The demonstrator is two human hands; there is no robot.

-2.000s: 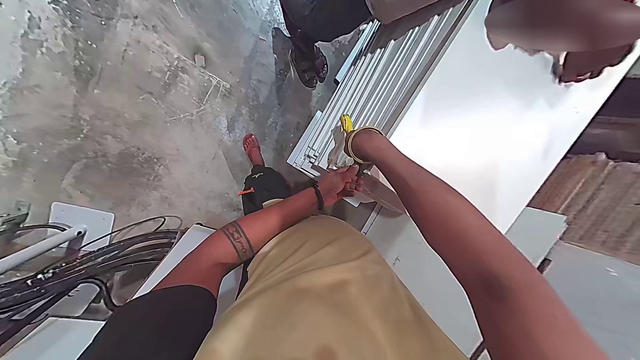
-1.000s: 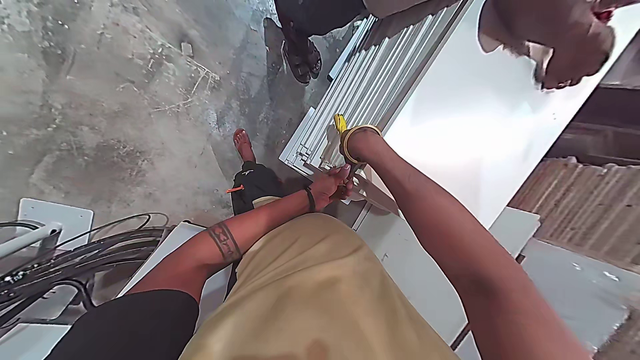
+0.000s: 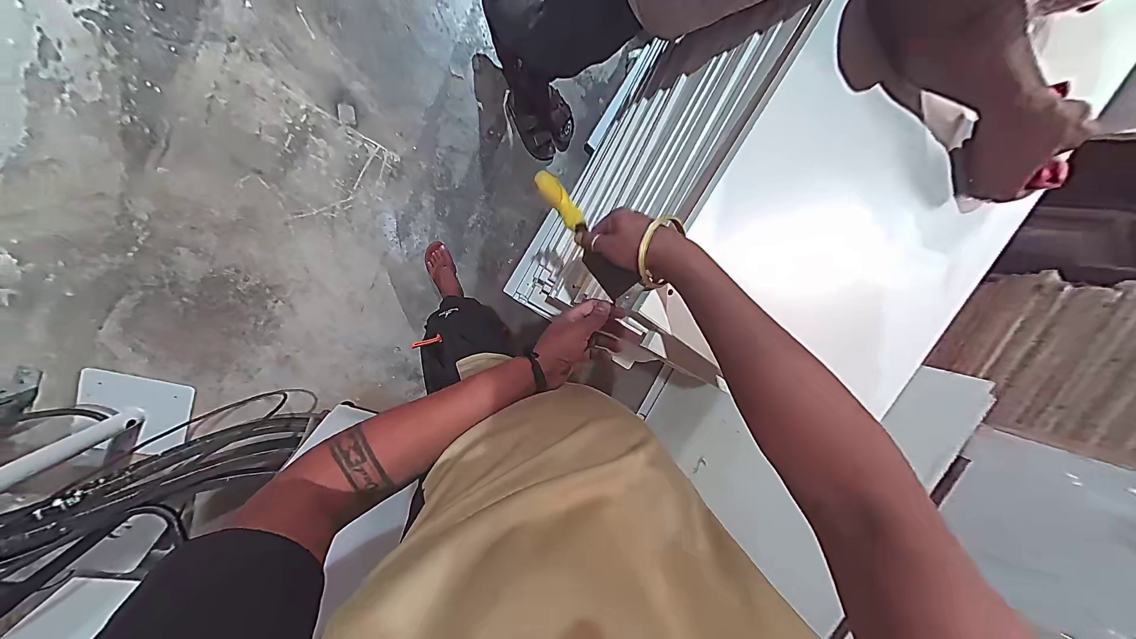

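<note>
My right hand [image 3: 626,240], with a yellow bangle at the wrist, grips a scraper near the base of its yellow handle [image 3: 559,200]. The dark, wide blade [image 3: 612,274] points down toward my left hand [image 3: 572,337], above the near end of a stack of white panels [image 3: 639,177]. My left hand wears a dark wristband; its thumb and fingers are close around the corner of the stack, beside a thin, pale piece [image 3: 632,348]. Whether they hold that piece is unclear. A large, glossy white panel [image 3: 799,213] lies to the right of the stack.
Another person's hand [image 3: 1021,151] is over the white panel at upper right; a person's sandalled foot [image 3: 537,124] stands beyond the stack. Black cables [image 3: 204,453] and a white metal plate [image 3: 138,404] lie at lower left. Brown corrugated sheets [image 3: 1047,355] are at far right.
My right hand has moved up and away from my left hand, and the scraper's blade has come into sight. Earlier, both hands were close together and only the yellow handle showed past my wrist.
</note>
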